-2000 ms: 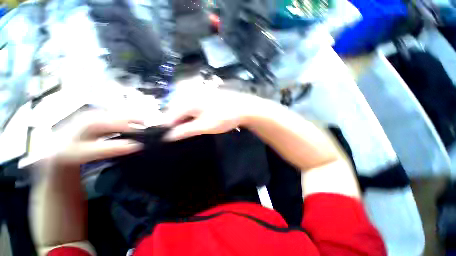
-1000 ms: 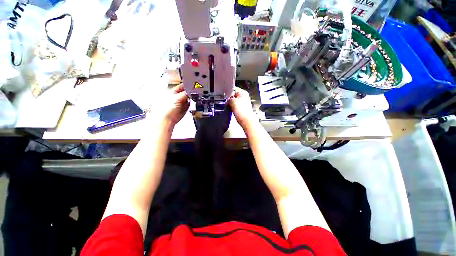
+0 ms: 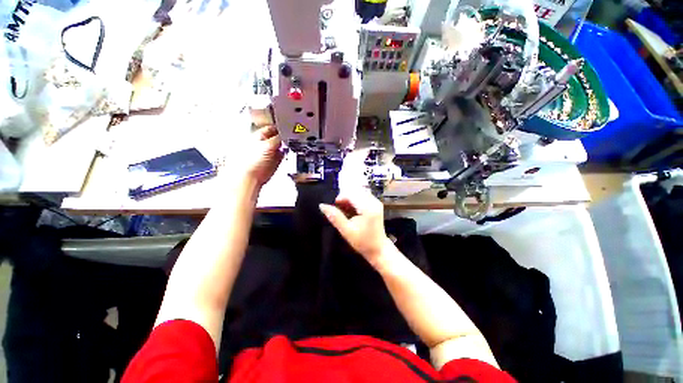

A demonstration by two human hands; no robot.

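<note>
The black garment [image 3: 314, 269] runs from my lap up under the clamp and presser foot [image 3: 317, 166] of the button-sewing machine head [image 3: 313, 105]. My left hand [image 3: 266, 153] is at the left side of the clamp, its fingertips partly hidden beside the head; whether it grips the cloth cannot be seen. My right hand [image 3: 359, 222] is below and right of the clamp, thumb and fingers apart, over the right edge of the black strip. The button feeder arm [image 3: 386, 172] is just right of the clamp.
A smartphone [image 3: 171, 172] lies on the table [image 3: 247, 200] at left, with plastic bags [image 3: 71, 93] behind it. The button feeder [image 3: 479, 120], green feeder bowl [image 3: 573, 82] and blue crate [image 3: 636, 97] are at right. A control panel [image 3: 389, 51] is behind the head. A white bin [image 3: 584, 262] stands below right.
My right hand has moved from beside the clamp down towards me, and its fingers have opened. The feeder arm now reaches close to the clamp. My left hand has hardly moved.
</note>
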